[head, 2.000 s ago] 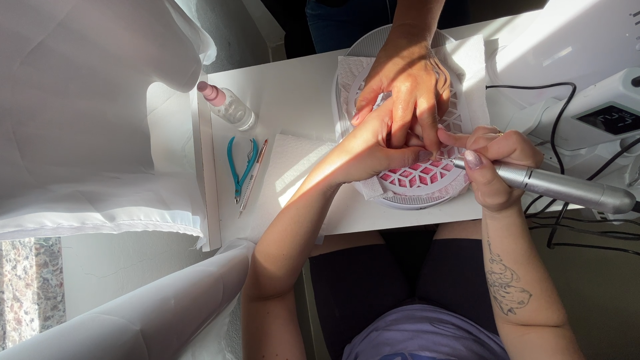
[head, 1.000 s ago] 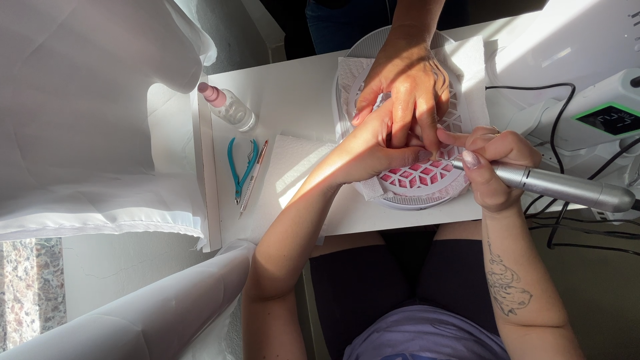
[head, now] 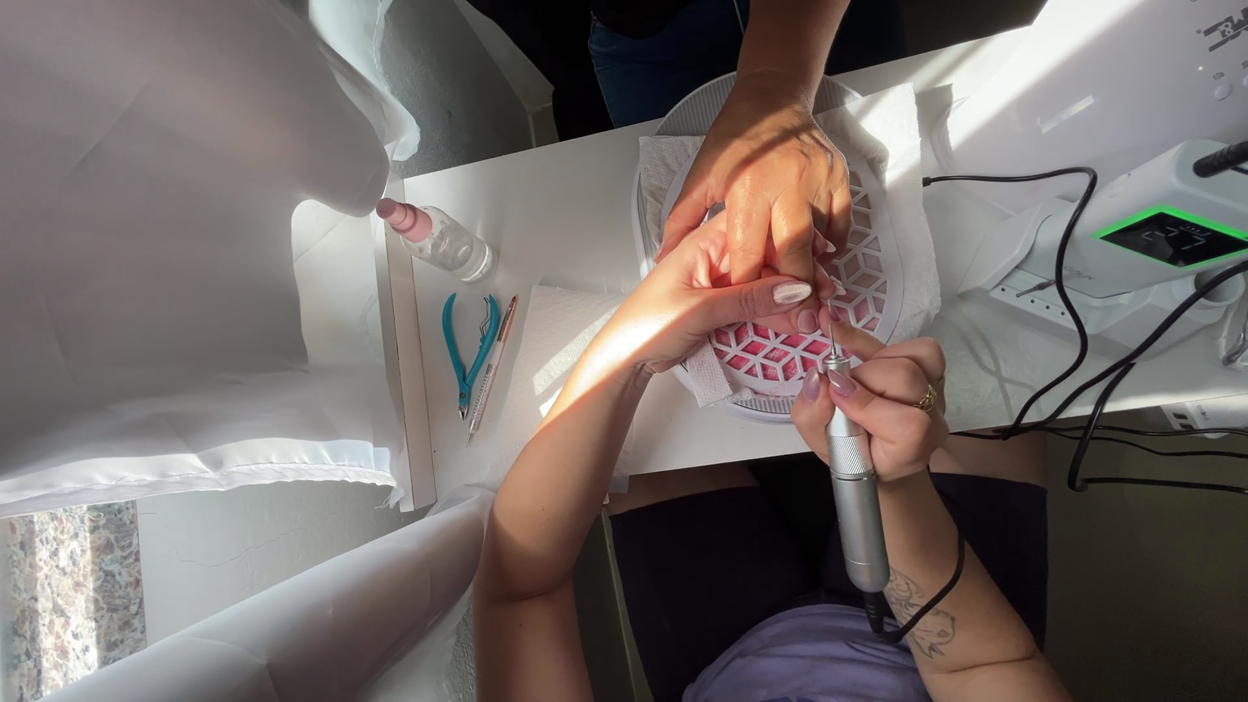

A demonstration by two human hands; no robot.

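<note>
My left hand [head: 697, 292] is closed around the fingers of another person's hand [head: 770, 185], with my thumb across them. My right hand [head: 882, 405] grips a silver electric nail drill [head: 858, 507], held upright in the picture. Its thin bit points up at the person's fingertips; whether it touches a nail I cannot tell. Both hands are over a round nail dust collector [head: 770, 356] with a white lattice grille and pink beneath. White paper towel [head: 902, 195] lies over its edges.
Teal cuticle nippers [head: 468, 361], a slim tool [head: 494, 370] and a pink-capped clear bottle [head: 439, 239] lie at left beside a paper towel [head: 561, 341]. At right stand a drill control unit [head: 1160, 234] with a lit display and black cables [head: 1072, 390]. A white curtain [head: 195, 244] hangs at far left.
My right hand has turned the drill from pointing left, nearly level in the picture, to pointing up. My left hand still holds the person's fingers.
</note>
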